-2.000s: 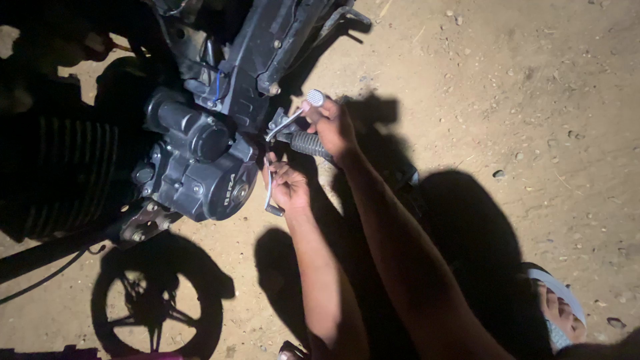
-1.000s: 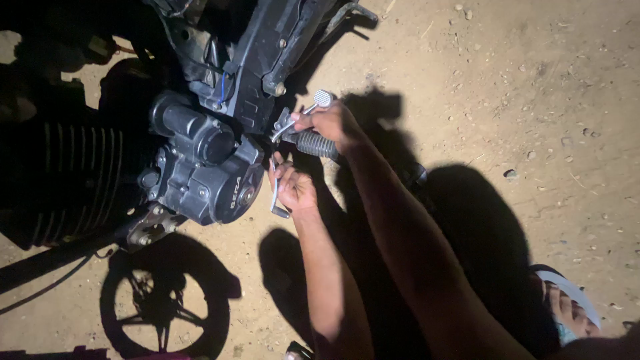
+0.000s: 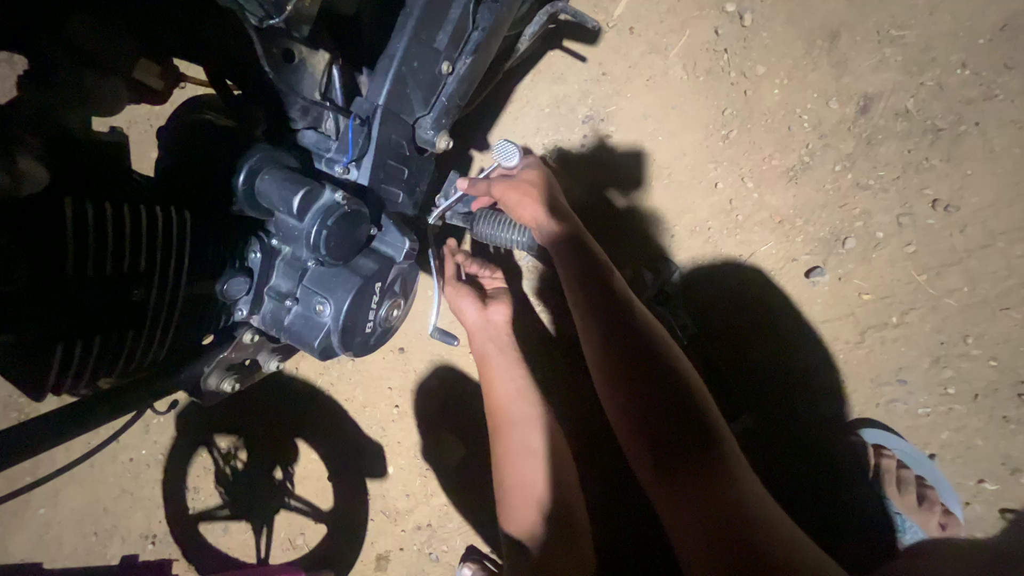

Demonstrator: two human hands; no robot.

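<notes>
A chrome gear shift lever [image 3: 434, 280] stands beside the black motorcycle engine cover [image 3: 352, 308]; its lower end carries a rubber peg. At its upper end a metal rod with a round textured pad [image 3: 506, 153] slants up to the right. My right hand [image 3: 524, 196] grips this rod between thumb and fingers, just above the ribbed rubber footrest [image 3: 502, 229]. Below the footrest, my left hand [image 3: 478, 290] is beside the lower arm of the lever, palm up, fingers partly curled. Whether something small lies between its fingers is unclear.
Black frame parts [image 3: 432, 88] and a thin blue wire [image 3: 350, 140] are above the engine, with cooling fins [image 3: 120, 280] at the left. Sandy ground with small stones lies around. A sandalled foot [image 3: 916, 488] is at lower right; a wheel's shadow falls at lower left.
My left hand has come off the lower arm of the lever and now sits just to its right. My right hand stays on the upper rod.
</notes>
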